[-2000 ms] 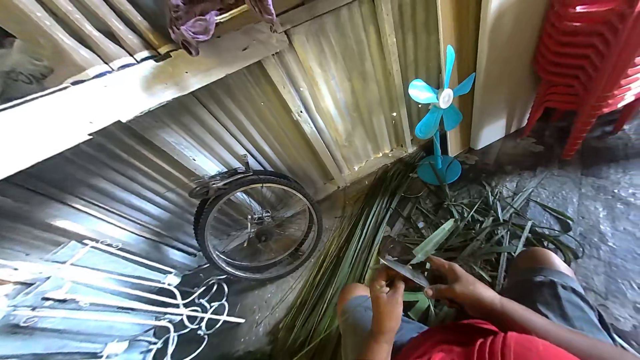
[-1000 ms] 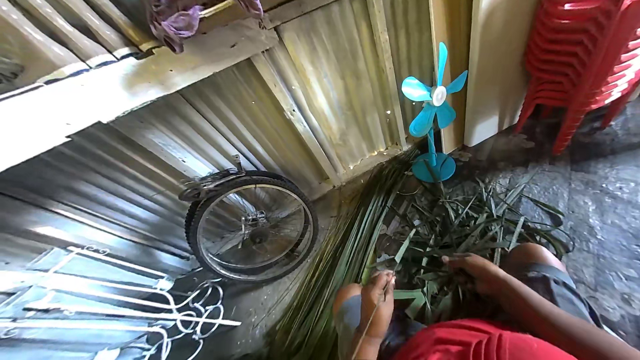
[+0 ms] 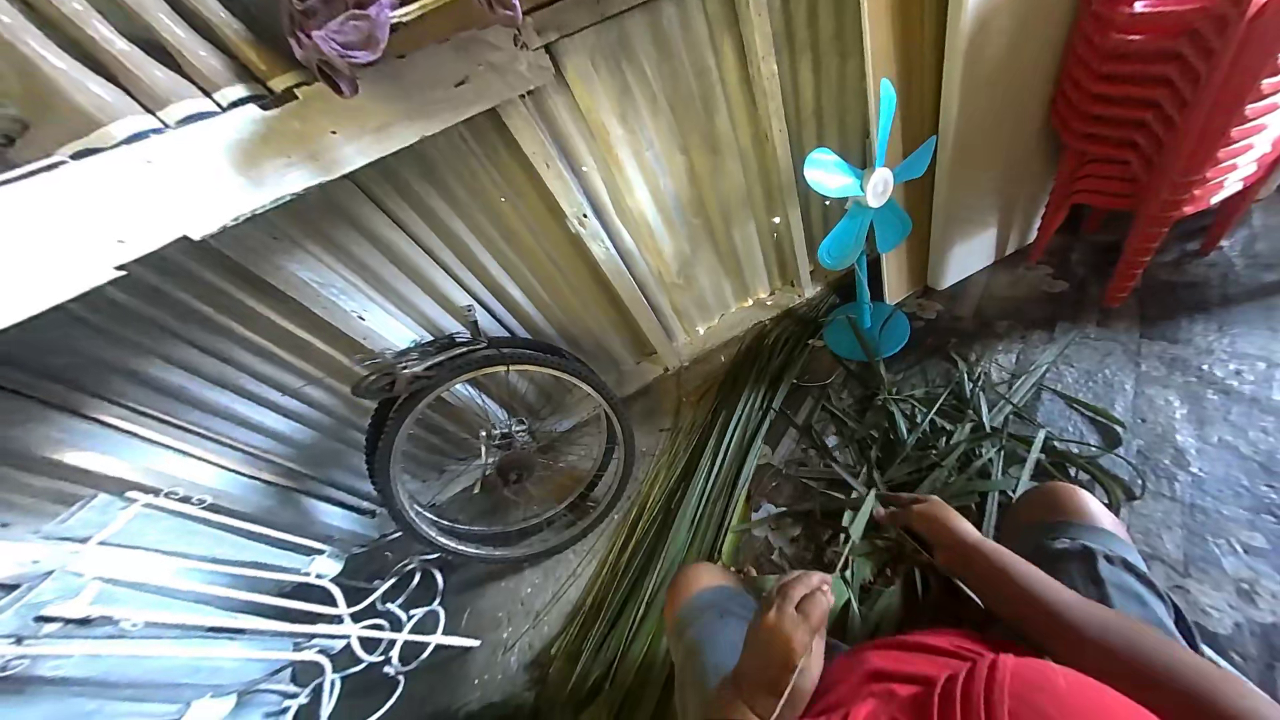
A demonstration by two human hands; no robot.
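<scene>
My left hand (image 3: 785, 645) is closed near my left knee, with a thin pale strip running from it down along the wrist. My right hand (image 3: 925, 520) reaches into a heap of cut green leaf strips (image 3: 960, 430); its fingertips are at a strip (image 3: 862, 520), and whether they grip it is hard to tell. Beside my left knee lies a bundle of long green palm leaves (image 3: 690, 480), stretching from near the fan toward the lower edge. The floor between my knees is partly covered by leaf pieces. No knife shows.
A turquoise fan (image 3: 866, 330) stands beyond the leaves. Bicycle wheels (image 3: 505, 460) lean at the corrugated metal wall (image 3: 660, 170). White wrought metalwork (image 3: 250, 600) is at lower left; stacked red plastic chairs (image 3: 1150, 130) stand at upper right.
The blade-like piece seen between my hands two seconds ago is out of sight. My hands have moved apart, the left one lower toward my lap, the right one out over the leaf heap.
</scene>
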